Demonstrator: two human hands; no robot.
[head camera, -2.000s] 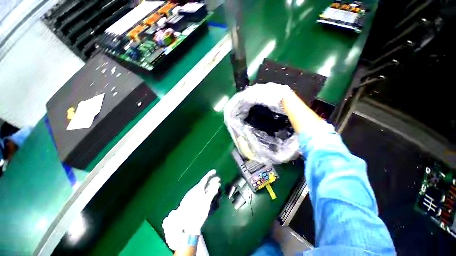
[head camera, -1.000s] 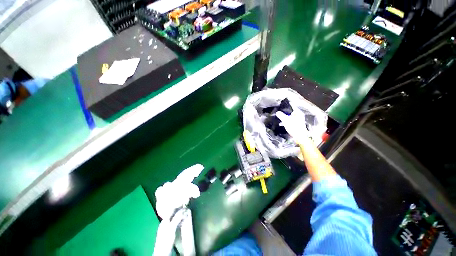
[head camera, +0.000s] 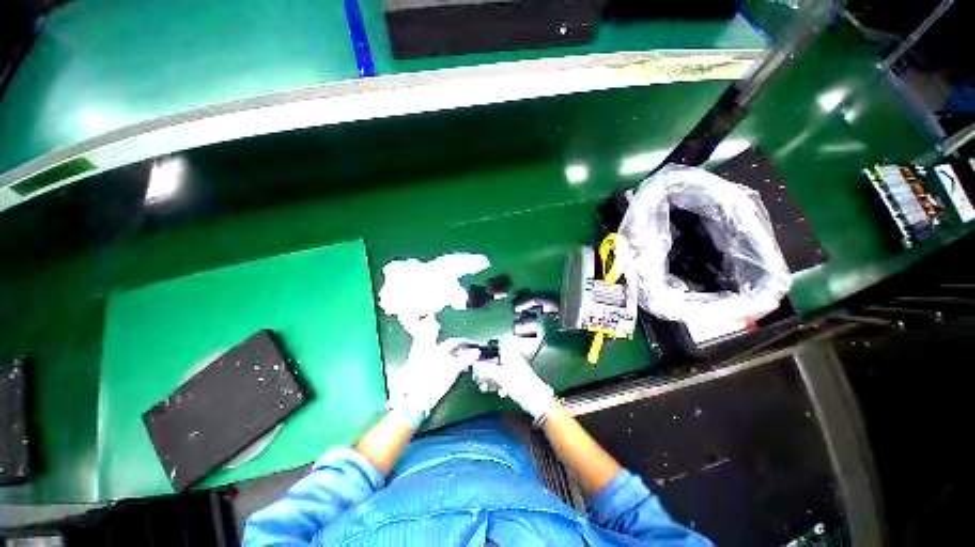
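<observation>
My left hand (head camera: 430, 374), in a white glove, and my right hand (head camera: 513, 376), also gloved in white, are close together near the bench's front edge. A small black part (head camera: 488, 350) is between their fingertips; both hands seem to touch it. Several loose black parts (head camera: 498, 285) lie just beyond my hands. A crumpled white cloth or glove (head camera: 412, 288) lies beyond my left hand. A clear-bag-lined black bin (head camera: 761, 256) with dark contents stands at right. A grey-black device (head camera: 599, 299) with yellow parts stands left of the bin.
A green mat (head camera: 331, 278) at left bears a black foam pad (head camera: 227, 408) on a pale disc. A narrower dark pad (head camera: 13, 417) is at the left edge. A raised shelf's pale edge (head camera: 428, 108) crosses behind. A metal post (head camera: 738, 96) rises behind the bin; a circuit board (head camera: 907, 201) lies far right.
My right hand has left the bin and come beside my left hand, which has moved nearer the front edge. A small black part is now between them. The view has turned left and downward.
</observation>
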